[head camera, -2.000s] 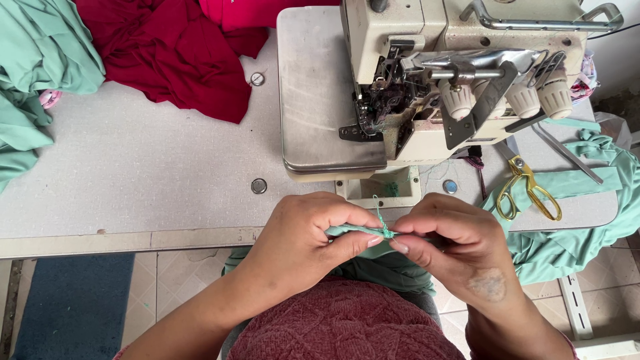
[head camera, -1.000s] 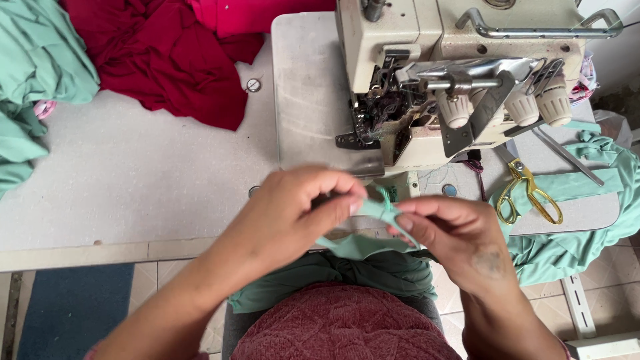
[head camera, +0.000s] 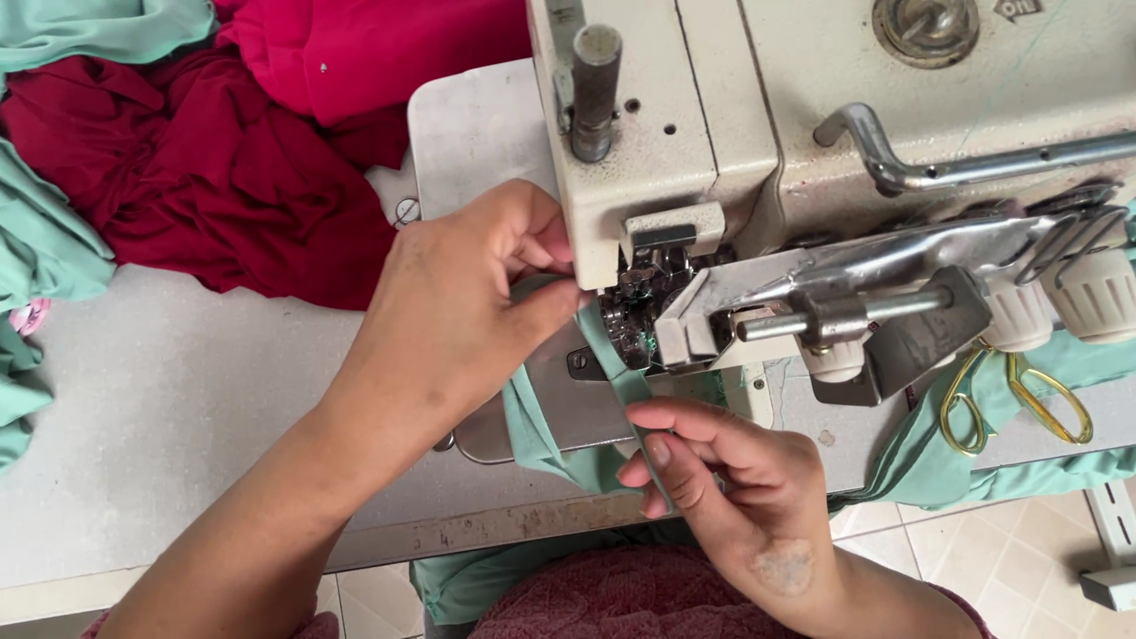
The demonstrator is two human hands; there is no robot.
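A narrow mint-green fabric strip point(head camera: 632, 389) runs along the needle area of an industrial sewing machine point(head camera: 657, 177). My left hand point(head camera: 461, 311) pinches its far part between thumb and fingers, close against the machine head. Nearer my body, my right hand point(head camera: 728, 497) grips the strip between thumb and fingers. More of the mint fabric loops down over the metal machine plate point(head camera: 577, 417) and hangs by the table's front edge. The presser foot and needles are partly hidden by the machine's metal parts.
Dark red fabric point(head camera: 204, 186) and brighter red fabric point(head camera: 382, 53) lie at the back left, with mint fabric point(head camera: 44, 222) at the far left. Gold-handled scissors point(head camera: 1021, 399) rest on mint fabric point(head camera: 941, 444) at the right. A metal bracket and tension knobs point(head camera: 1021, 315) jut toward my right hand.
Both hands have moved from in front of the table edge to the needle area, with the strip now drawn out between them. The view has moved closer to the machine.
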